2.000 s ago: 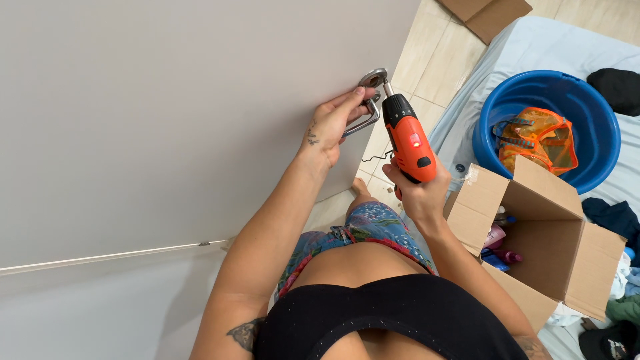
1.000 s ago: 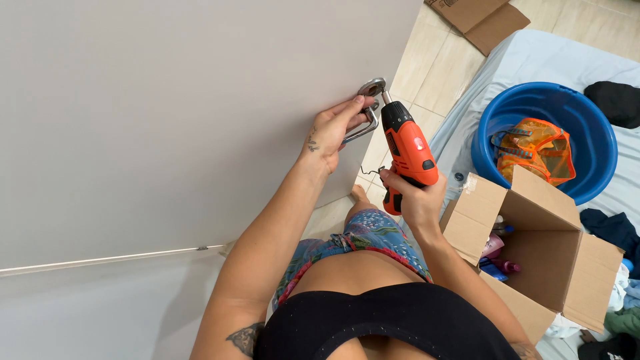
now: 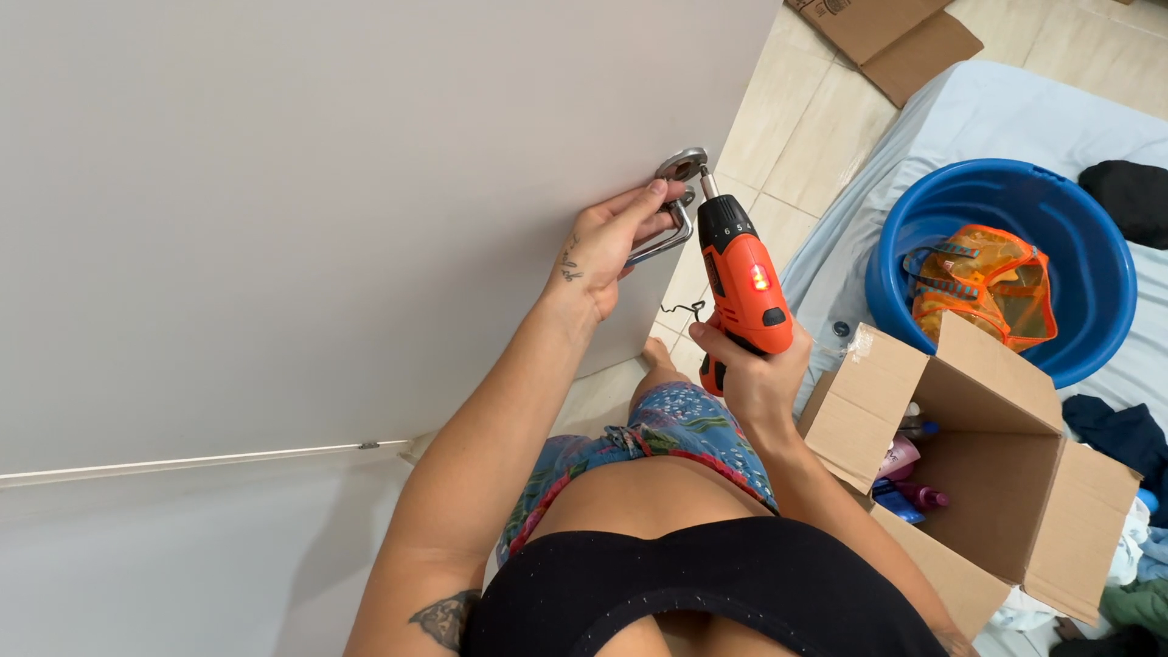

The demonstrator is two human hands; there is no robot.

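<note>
My right hand (image 3: 762, 374) grips an orange and black cordless screwdriver (image 3: 750, 283), whose red light is lit. Its bit points at the edge of a round metal plate (image 3: 683, 164) near the free edge of a grey door (image 3: 365, 219). My left hand (image 3: 620, 233) is at the metal door handle (image 3: 664, 245) just below that plate, its thumb and fingers around the upper part of the handle. Whether the bit sits in a screw is too small to tell. A thin dark cord or wire (image 3: 695, 308) shows beside the screwdriver.
On the right, a bed with a light blue sheet (image 3: 1031, 100) bears a blue plastic tub (image 3: 1127, 274) holding an orange mesh-like bag (image 3: 981, 274). An open cardboard box (image 3: 995, 484) with bottles stands nearer, beside clothes (image 3: 1118, 438). Flattened cardboard (image 3: 894, 41) lies on the tiled floor.
The screwdriver's light is now red and lit; it was not plainly lit one second ago. Both hands keep about the same places at the handle and the screwdriver.
</note>
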